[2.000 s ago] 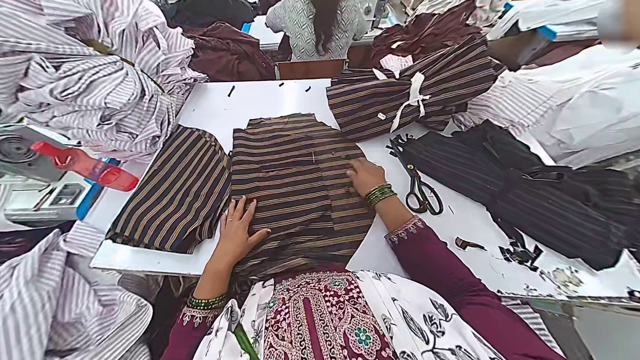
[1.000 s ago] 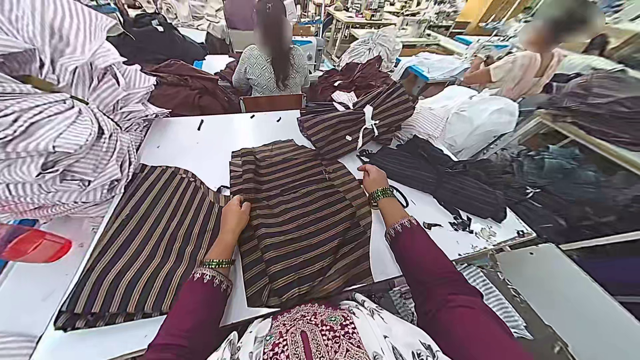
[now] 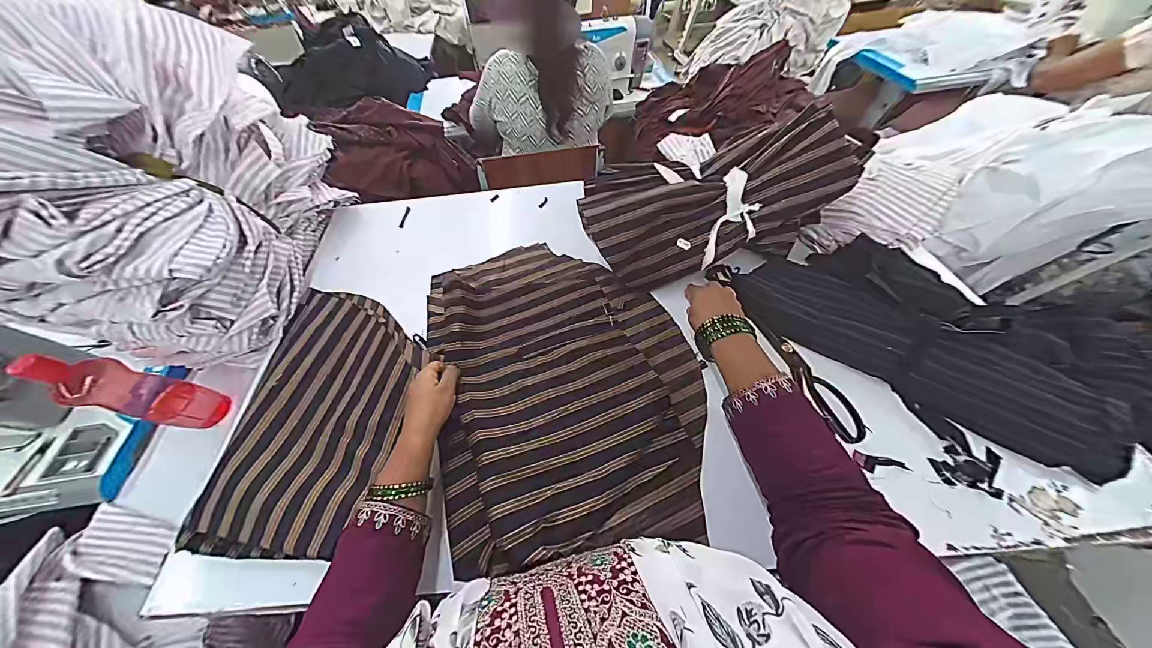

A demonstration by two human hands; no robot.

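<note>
A stack of dark striped fabric pieces (image 3: 567, 405) lies on the white table in front of me. My left hand (image 3: 434, 396) pinches its left edge, fingers curled, beside a second striped stack (image 3: 306, 423). Just off the main stack's upper right side is my right hand (image 3: 714, 304), its fingers bent near small dark scraps; whether it holds any of them I cannot tell. Scissors with black handles (image 3: 832, 405) lie right of my right forearm, partly under black pinstriped fabric (image 3: 918, 351). A striped bundle tied with a white strip (image 3: 720, 207) lies beyond my right hand.
White striped cloth (image 3: 135, 198) is heaped at the left, above a red plastic object (image 3: 121, 391). Dark scraps (image 3: 967, 468) lie at the table's right. A seated person (image 3: 540, 99) is beyond the far edge, near a sewing machine (image 3: 616, 49). Another person's arm shows at upper right.
Two seconds ago both my hands lay on the main stack. My left hand has moved to its left edge, my right hand off its right side. The view has shifted.
</note>
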